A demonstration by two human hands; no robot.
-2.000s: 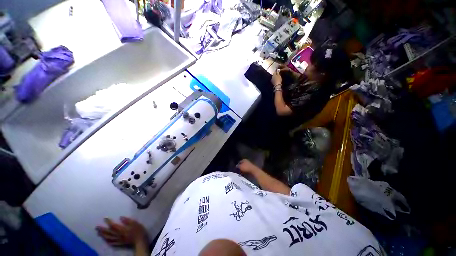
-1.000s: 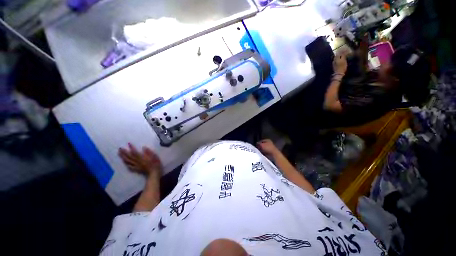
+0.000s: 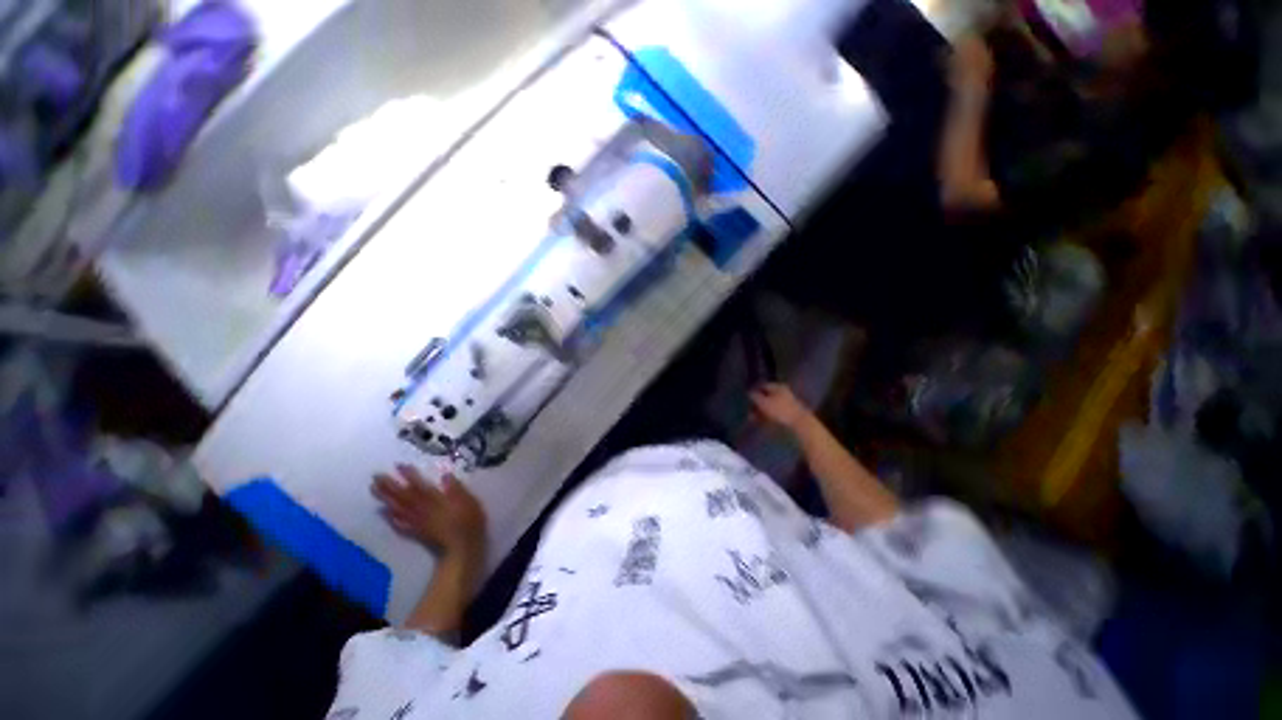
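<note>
The white sewing machine head (image 3: 555,303) with a blue stripe lies on the white table top (image 3: 352,352); the frame is blurred. My left hand (image 3: 429,509) rests on the table near the machine's lower left end, fingers spread, holding nothing. My right hand (image 3: 775,405) is beside the table's front edge, to the right of my body. It is small and blurred; its fingers look curled, and I cannot tell whether it holds anything.
A white trough (image 3: 176,331) behind the table holds white and purple cloth. Blue panels (image 3: 312,542) mark the table corners. Another person's arm (image 3: 966,127) shows at upper right. A wooden bin edge (image 3: 1125,331) and plastic bags (image 3: 970,359) are on the right.
The view has shifted and turned. My left hand stays on the table, now closer to the machine's lower left end. My right hand stays beside the table's front edge.
</note>
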